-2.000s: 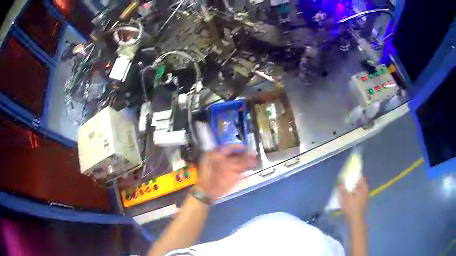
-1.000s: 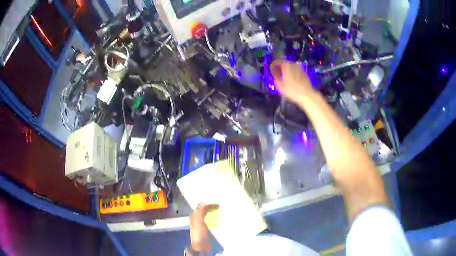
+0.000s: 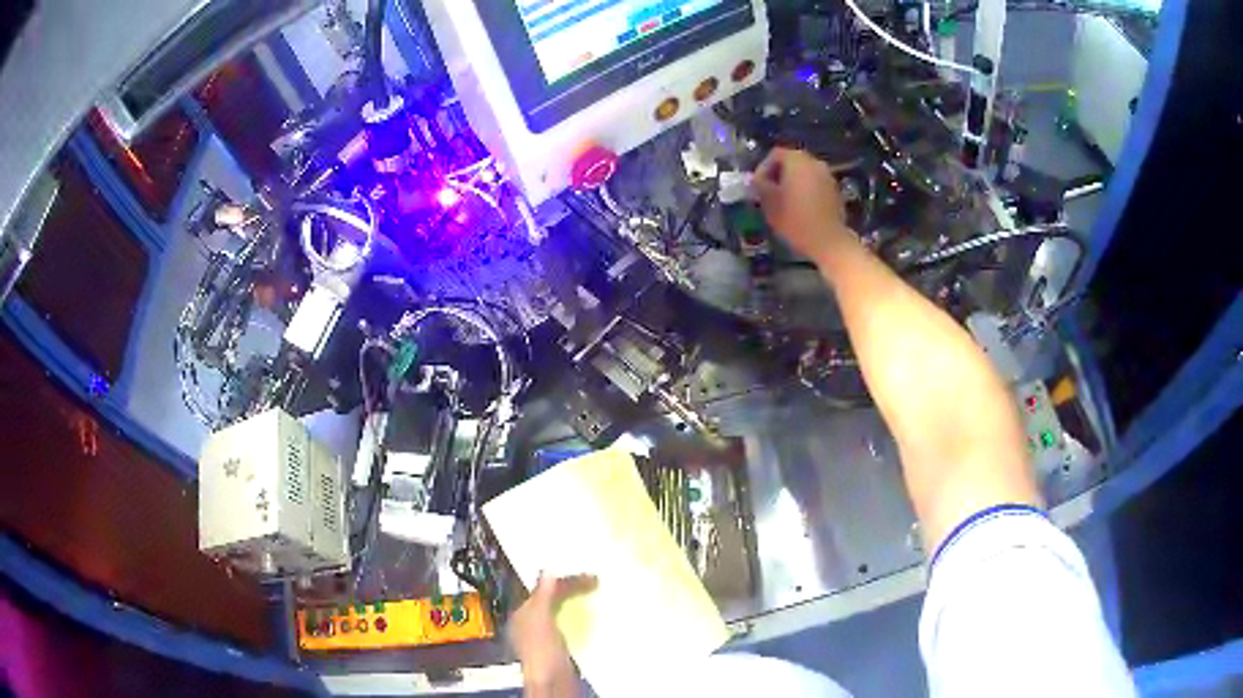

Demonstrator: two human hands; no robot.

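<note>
My left hand is at the bottom centre, its thumb over the near left part of a pale yellow sheet, holding it above the front edge of the machine table. My right hand reaches far into the automatic assembly machine, among the fixtures right of the screen panel. Its fingers are bent together at a small white piece; I cannot tell whether they grip it. The sheet partly hides a shallow parts bin and most of a blue bin.
A screen panel with a red button hangs over the machine at top centre. A cream control box and an orange button strip are at the left. A small button box is at the right. Blue-framed guard doors flank both sides.
My right hand stays reached in, after moving up from the lower right earlier. My left hand now holds the yellow sheet. The view has tilted up, showing more of the screen.
</note>
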